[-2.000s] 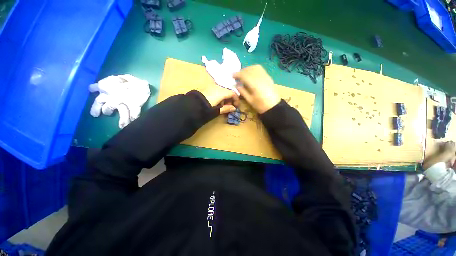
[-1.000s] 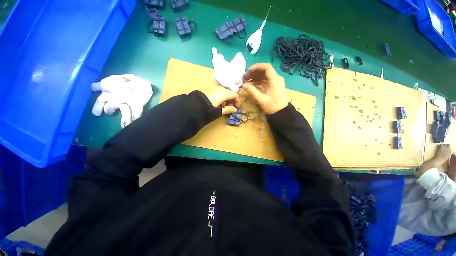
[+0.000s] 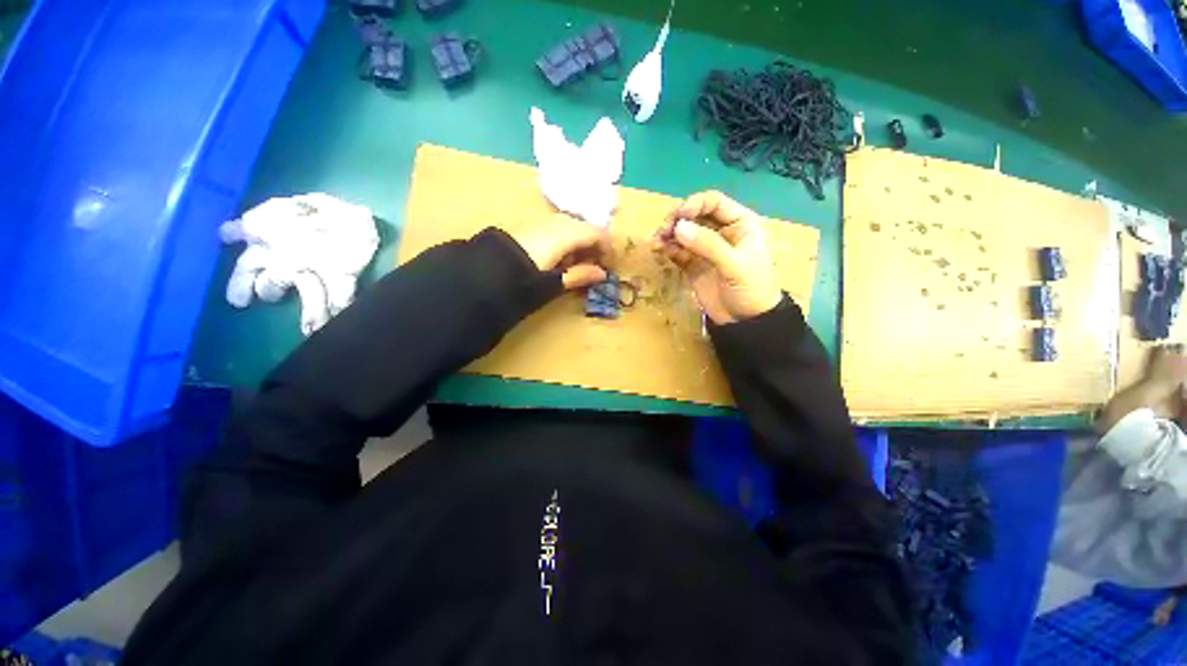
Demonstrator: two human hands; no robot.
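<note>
A small navy moulded block (image 3: 603, 297) with a thin dark loop on its right side stands on the tan cardboard mat (image 3: 547, 351). My left hand (image 3: 568, 249) is at the block's upper left, with its fingertips at the top of the block. My right hand (image 3: 724, 255) is raised over the mat, right of the block and apart from it. Its thumb and index finger are pinched together; whether something tiny is between them is too small to tell. A crumpled white cloth (image 3: 579, 167) lies at the mat's upper edge.
Beyond the mat are a white needle-tip bottle (image 3: 644, 85), a black strap pile (image 3: 777, 121) and navy blocks (image 3: 579, 56). White gloves (image 3: 302, 254) and a blue tote (image 3: 143, 195) are left. A neighbouring mat (image 3: 911, 351) holds three blocks. A person's hand shows far right.
My right hand has moved right and away from the block and my left hand. My left hand stays at the block. The whole view has shifted slightly.
</note>
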